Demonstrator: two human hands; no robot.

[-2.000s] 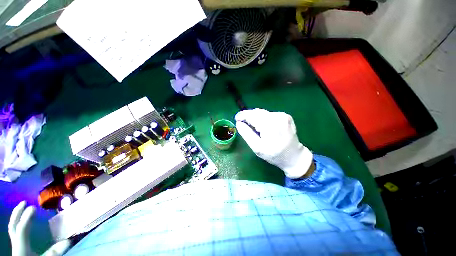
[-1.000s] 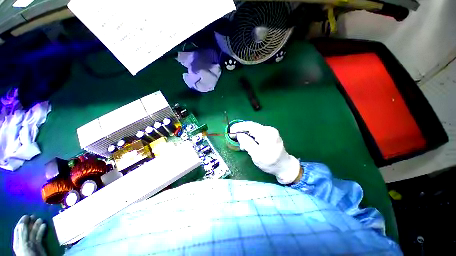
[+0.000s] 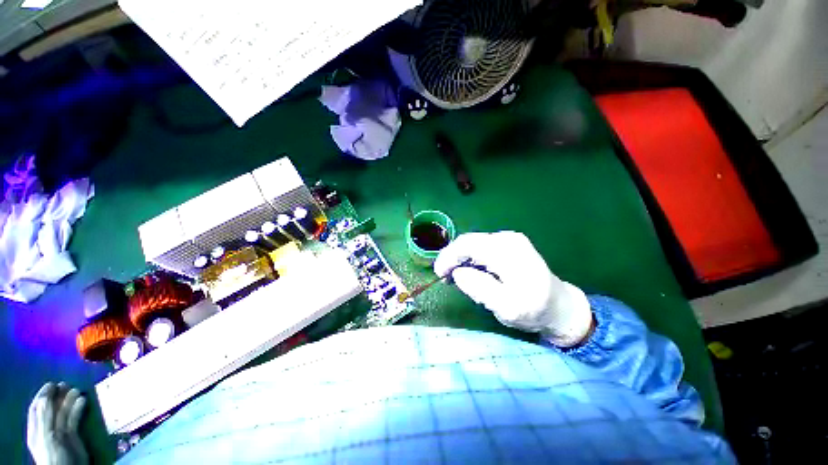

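The power board lies flat on the green matting, with a long heatsink, a finned heatsink and two copper-wound chokes. My right hand, in a white glove, is shut on a fine brush. The brush points left and its tip is at the board's right end; whether it touches is unclear. The green pot with dark liquid stands just above my right hand, with a thin stick in it. My left hand, gloved, rests at the lower left, apart from the board, fingers slightly apart, holding nothing visible.
A small fan stands at the back, with crumpled white cloth beside it. A black pen-like tool lies in front of the fan. A red-lined black tray is at right. A printed paper hangs at top left; more crumpled cloth lies far left.
Since one second ago, my right hand has moved from over the pot down and slightly right, and the brush tip has shifted to the board's lower right end. My left hand has stayed near the same place.
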